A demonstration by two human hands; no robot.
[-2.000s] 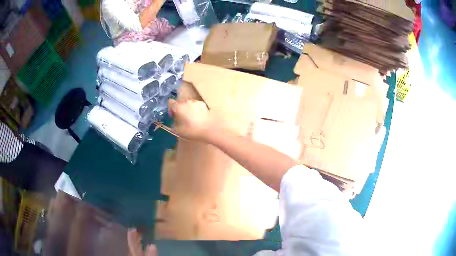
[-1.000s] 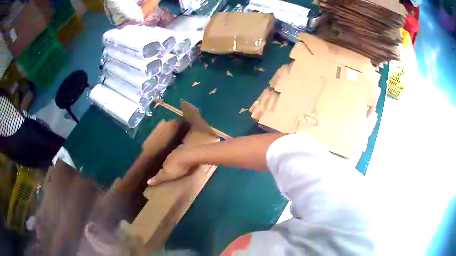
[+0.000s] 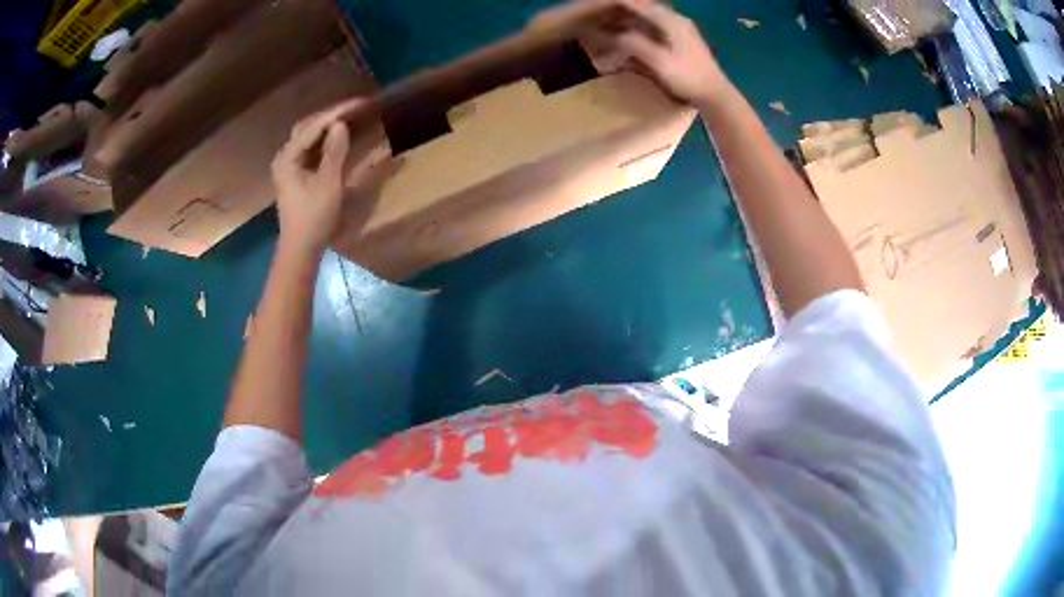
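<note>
A long brown carton stands partly folded on the green bench, its notched long side facing me and its inside dark. My left hand grips the carton's left end, thumb and fingers pinched at the top corner. My right hand holds the top of its right end, with fingers over the edge. Part of the carton's far side is blurred. Erected cartons stand side by side at the left. A stack of flat carton blanks lies at the right.
The green bench top has small cardboard scraps on it. A small box sits at the far left. A wrapped brown parcel lies at the upper right. A yellow crate shows at the upper left. Shiny bagged parts lie along the left edge.
The view has swung left. The blank came off the right stack and was folded up into a long box shape. Both hands are now at its two ends.
</note>
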